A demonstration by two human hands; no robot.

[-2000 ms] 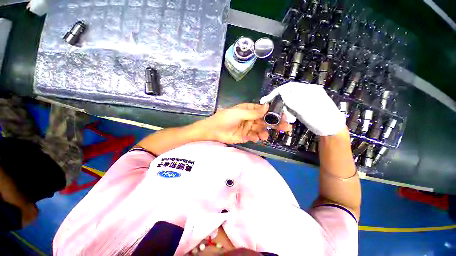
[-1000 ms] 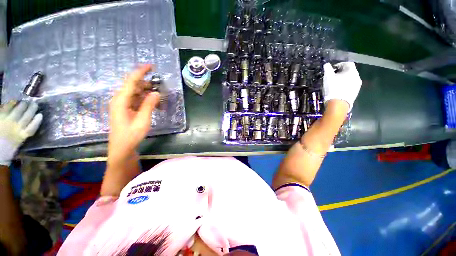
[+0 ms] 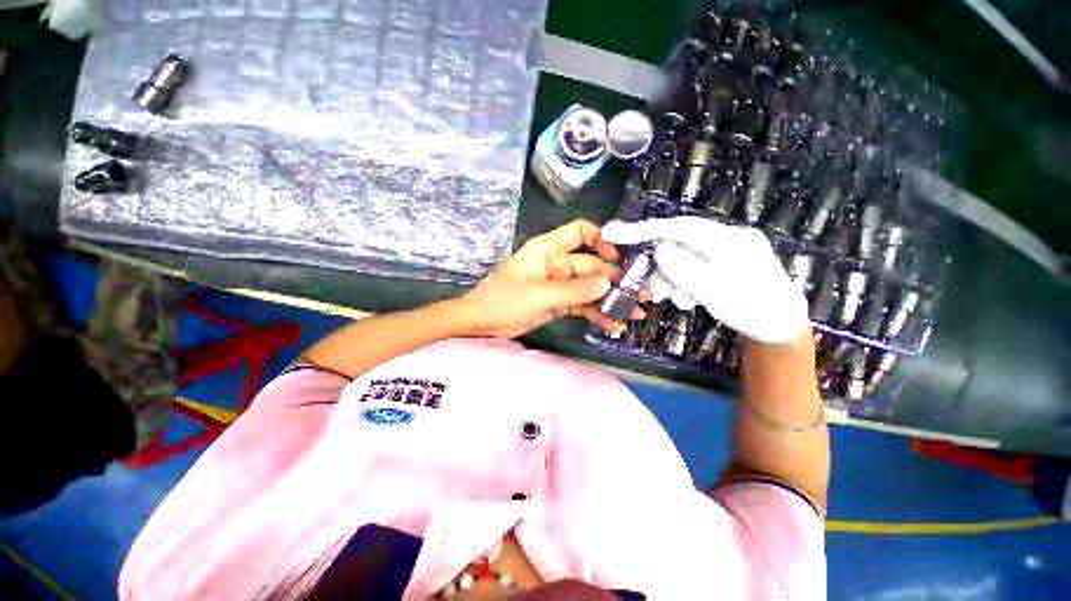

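Observation:
My bare left hand [image 3: 546, 279] and my white-gloved right hand [image 3: 722, 272] meet in front of my chest at the near left corner of the blister tray. Between them is one dark metal cylindrical part [image 3: 626, 289], held tilted, with fingers of both hands on it. The blister tray of parts [image 3: 871, 335] lies under and beyond my right hand, filled with rows of dark and silvery cylinders. The wrapped tray stack [image 3: 305, 164] lies to the left. One loose cylindrical part [image 3: 161, 83] lies on it near its far left.
A small bottle [image 3: 568, 153] with a pale blue label stands between stack and tray, a round silvery lid [image 3: 630, 134] beside it. Two black objects [image 3: 103, 176] lie at the stack's left edge. A neighbouring person's dark clothing [image 3: 59, 405] shows at the left. The green bench [image 3: 1004, 364] extends right.
A second ago my hands were apart, left over the stack, right at the tray; now they meet at a part. The neighbour's gloved hand has left view. Two black objects now show on the stack.

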